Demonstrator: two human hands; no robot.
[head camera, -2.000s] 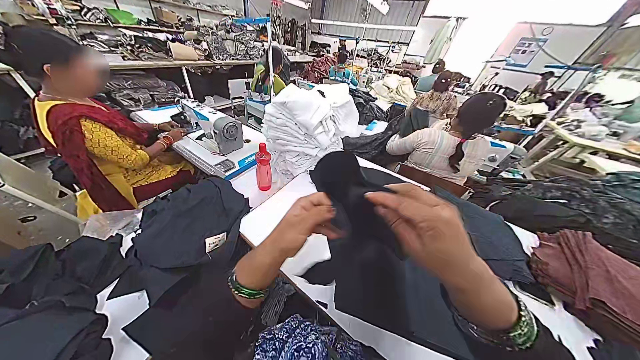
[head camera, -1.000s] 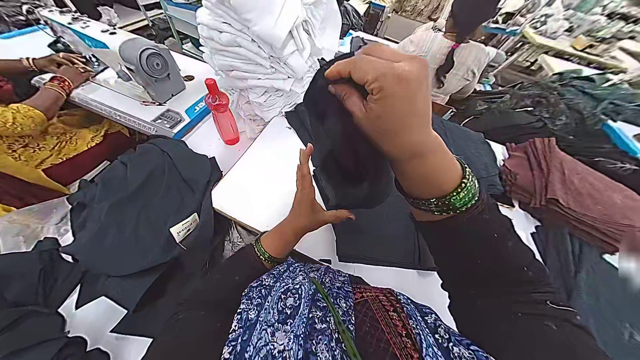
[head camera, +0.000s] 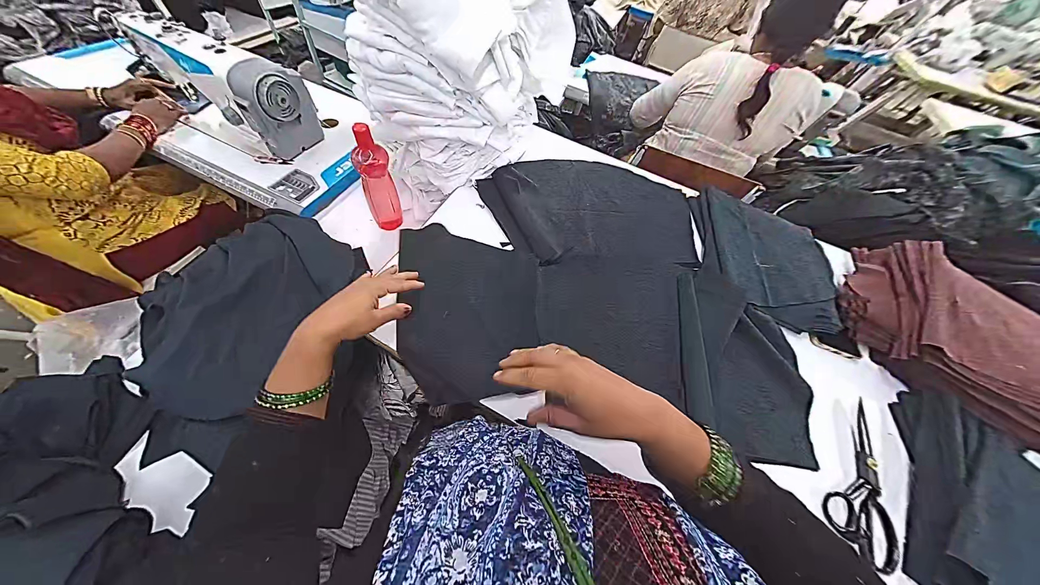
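A dark fabric panel (head camera: 609, 313) lies flat on the white table in front of me. My left hand (head camera: 366, 305) is at its left edge, fingers apart, with nothing in it. Over the panel's near edge is my right hand (head camera: 569, 386), fingers loosely spread and holding nothing; whether it touches the cloth is hard to tell. Another dark piece (head camera: 597, 203) lies at the far side, and folded dark pieces (head camera: 764, 252) lie to the right. Heaped dark garments (head camera: 236, 309) are beside my left forearm.
Black-handled scissors (head camera: 863, 496) lie at the lower right, near stacked maroon fabric (head camera: 951, 309). A red bottle (head camera: 377, 179) stands by a tall white cloth pile (head camera: 439, 89). At the left a person's hands are near a sewing machine (head camera: 260, 93). Another person (head camera: 723, 106) sits beyond the table.
The dark cloth that my right hand held up one second ago is out of that hand, and dark fabric lies spread on the table. My right hand has come down. The view has tilted downward since two seconds ago.
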